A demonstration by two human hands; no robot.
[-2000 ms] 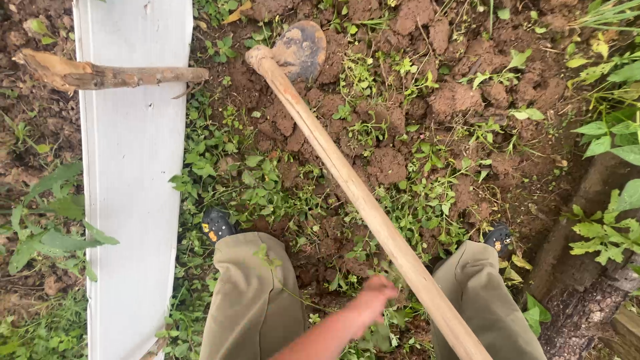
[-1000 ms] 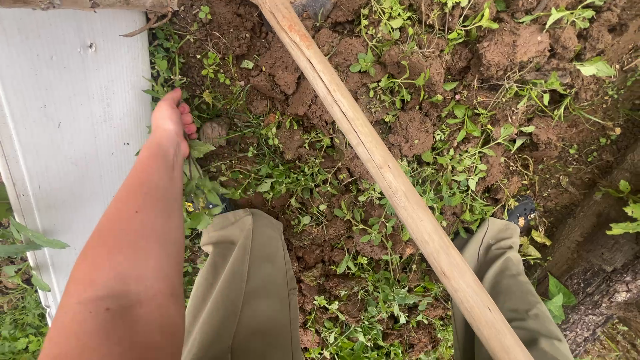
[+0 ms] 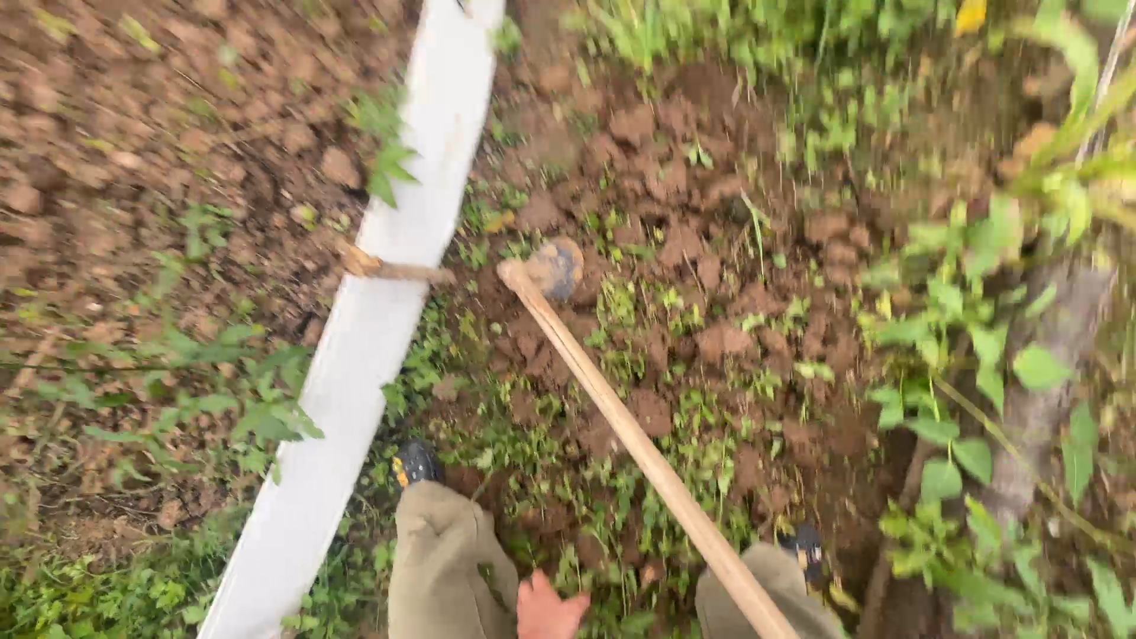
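At the bottom edge, between my trouser legs, my left hand [image 3: 550, 608] is partly in view and blurred. Its thumb stands apart from the fingers, and nothing shows in it. To its right a hoe's wooden handle [image 3: 639, 448] slants from the lower right up to the left, passing over my right trouser leg. The hoe's metal blade [image 3: 556, 268], soiled with earth, rests on the dug soil. My right hand is out of view, and the handle's lower end is cut off by the frame.
A long white board [image 3: 377, 355] lies on the left, with a short wooden stick [image 3: 399, 271] across it. Weeds [image 3: 257, 404] overhang its left side. Brown clods [image 3: 674, 240] with small green plants cover the ground. A log [image 3: 1052, 373] lies behind leaves at the right.
My left hand has gone from beside the white board, where it was one second ago, to the bottom middle between my legs. The view has shifted and takes in more ground.
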